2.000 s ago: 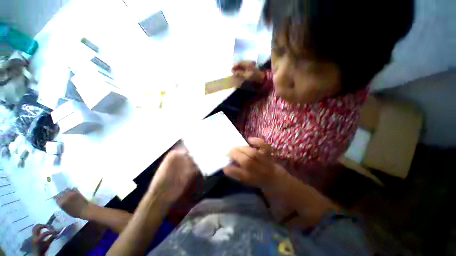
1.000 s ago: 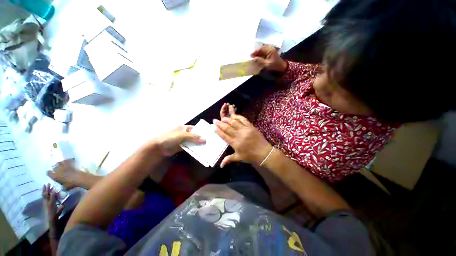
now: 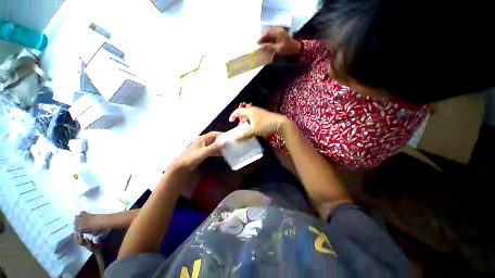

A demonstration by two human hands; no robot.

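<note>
A small white carton (image 3: 241,151) is held between my two hands, in front of my body near the table's dark front edge. It has box depth, and one end faces toward me. My left hand (image 3: 198,151) grips its left side. My right hand (image 3: 257,121) is on its upper right side, with fingers bent over the top. The fingertips on the far side are partly hidden.
A person in a red patterned top (image 3: 347,108) sits at right holding a yellow-edged sticker sheet (image 3: 248,61). White cartons (image 3: 111,76) stand on the table (image 3: 157,117). Another person's hands (image 3: 89,225) are at lower left. Black coiled items (image 3: 57,125), a turquoise bottle (image 3: 23,35) and an open brown carton (image 3: 453,130) also show.
The flat white piece in my hands a second ago now shows as a carton with depth. My right hand has moved over its top. The neighbour's sticker sheet has shifted left in view.
</note>
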